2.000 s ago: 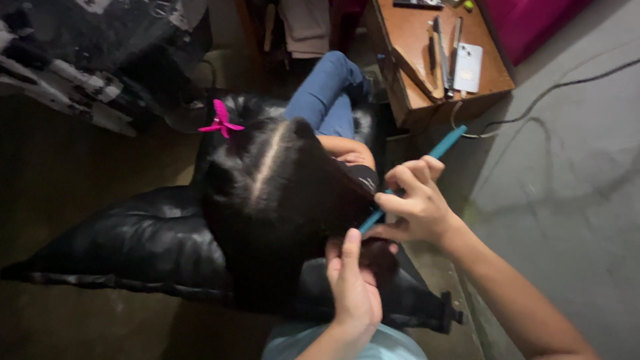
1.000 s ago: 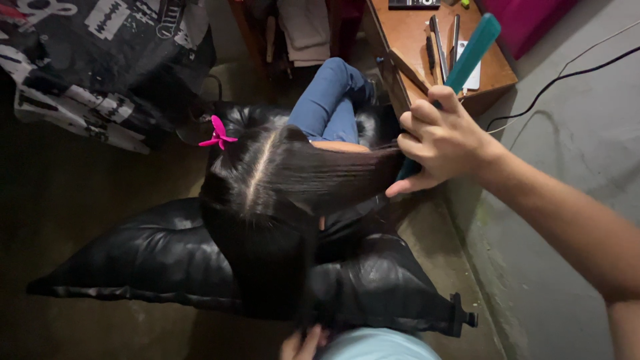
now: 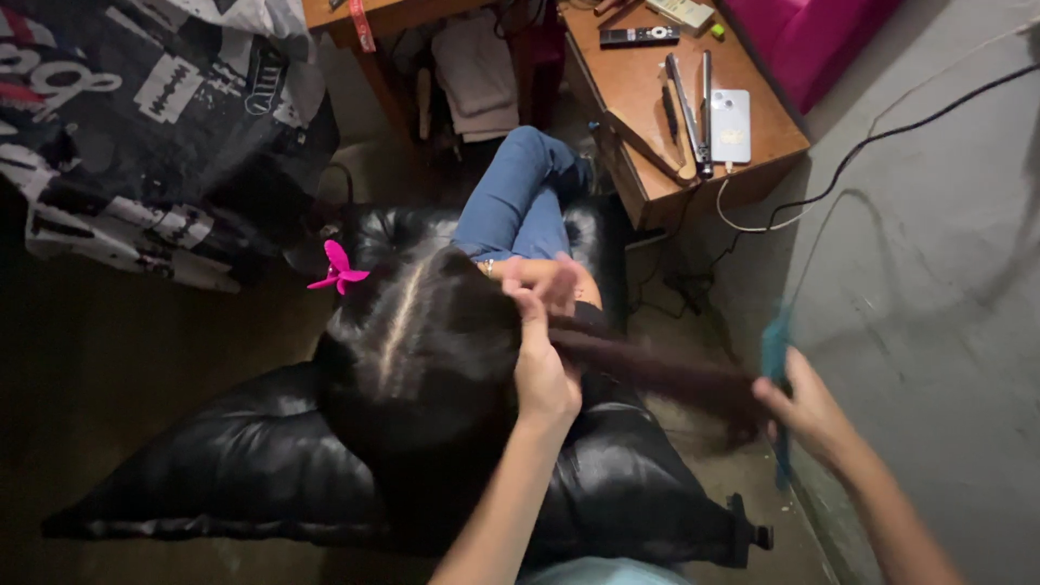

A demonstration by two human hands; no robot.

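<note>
Below me a seated person's long dark hair [image 3: 455, 341] is parted down the middle, with a pink hair clip [image 3: 337, 268] on its left side. My left hand [image 3: 546, 349] is at the right side of the head, around a lock of hair near the head; some fingers are blurred. That lock stretches right toward my right hand [image 3: 800, 398], which holds a teal comb [image 3: 776, 345] at the lock's far end. Motion blurs the comb and the hair's tips.
A black cushioned chair [image 3: 244, 463] is under and behind the person. A wooden cabinet [image 3: 642, 146] at upper right bears a flat iron [image 3: 705, 114], a phone [image 3: 730, 126] and a remote [image 3: 639, 36]. Cables run along the grey wall [image 3: 934, 284]. A printed black cloth [image 3: 162, 122] lies upper left.
My left hand has come up from the bottom edge to the hair beside the head. The right hand and comb have moved down and to the right, out along the lock.
</note>
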